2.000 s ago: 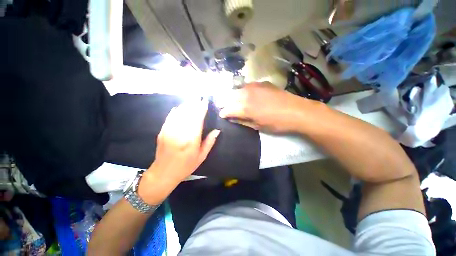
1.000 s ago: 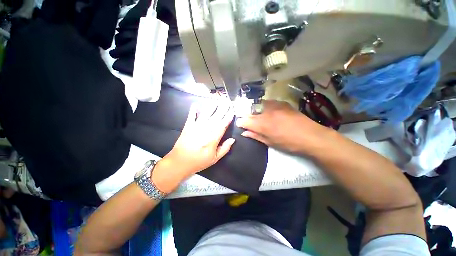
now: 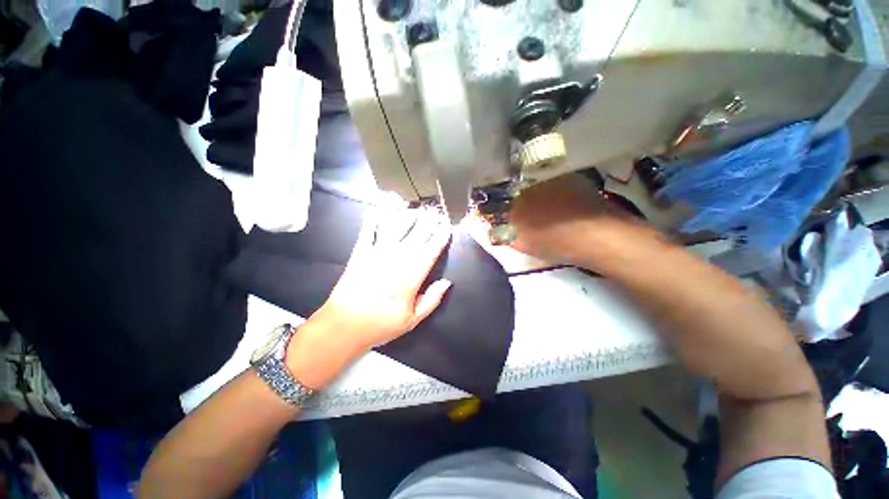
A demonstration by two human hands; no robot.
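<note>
The black fabric piece (image 3: 475, 317) lies on the white machine table, its pointed corner at the front edge. My left hand (image 3: 392, 273) lies flat on the fabric, left of the needle area, fingers towards the bright spot. My right hand (image 3: 551, 219) is beside the presser foot, under the cream sewing machine head (image 3: 634, 88). It is blurred and partly hidden by the machine, so whether it grips anything cannot be told. The needle area (image 3: 456, 222) is washed out by light.
A white lamp bar (image 3: 287, 146) hangs left of the needle. A large black fabric heap (image 3: 107, 234) stands at the left. A blue stringy bundle (image 3: 770, 185) and white scraps (image 3: 840, 273) are at the right. Ruler-like marks run along the table edge (image 3: 585, 363).
My right hand has moved off the fabric, up and right beside the presser foot, over where the dark red scissors showed. My left hand stays on the fabric. The view has shifted, showing more machine head.
</note>
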